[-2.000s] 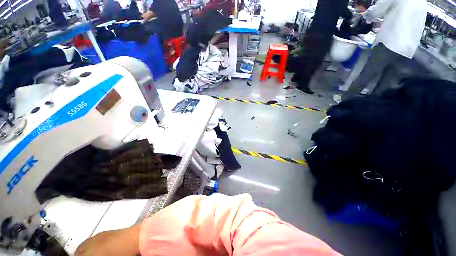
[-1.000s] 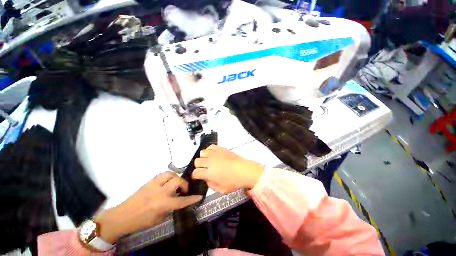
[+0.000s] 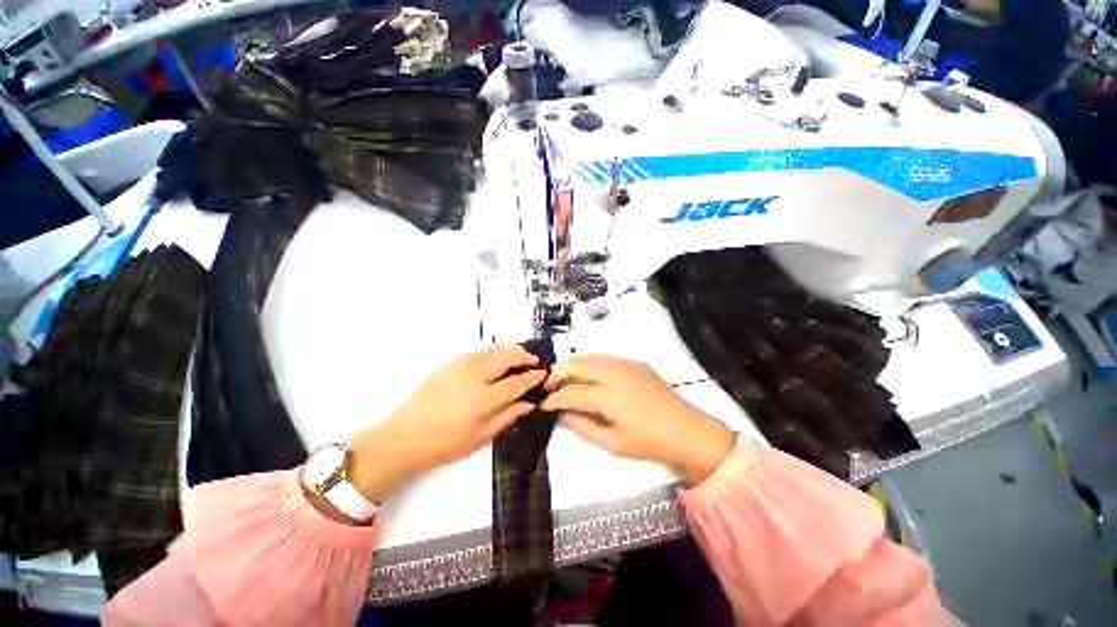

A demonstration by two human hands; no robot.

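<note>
A narrow dark plaid strip (image 3: 523,502) runs from just below the presser foot (image 3: 555,316) down over the table's front edge. My left hand (image 3: 472,398) holds the strip's upper part from the left, fingertips on it. My right hand (image 3: 625,410) holds it from the right, fingertips almost touching the left ones. The strip's top end is close in front of the foot; I cannot tell if it is under it. The needle area belongs to the white sewing machine head (image 3: 833,202) with a blue stripe.
Fanned plaid pieces (image 3: 778,349) lie under the machine arm at right. A long dark curved pile (image 3: 239,349) lies left, with a wide plaid stack (image 3: 104,392) beyond it. A bunched plaid bundle (image 3: 355,135) sits behind. The control panel (image 3: 995,328) is at far right.
The view has swung left and down to the table. Both hands have moved up the strip toward the foot, and the strip now hangs straighter toward me.
</note>
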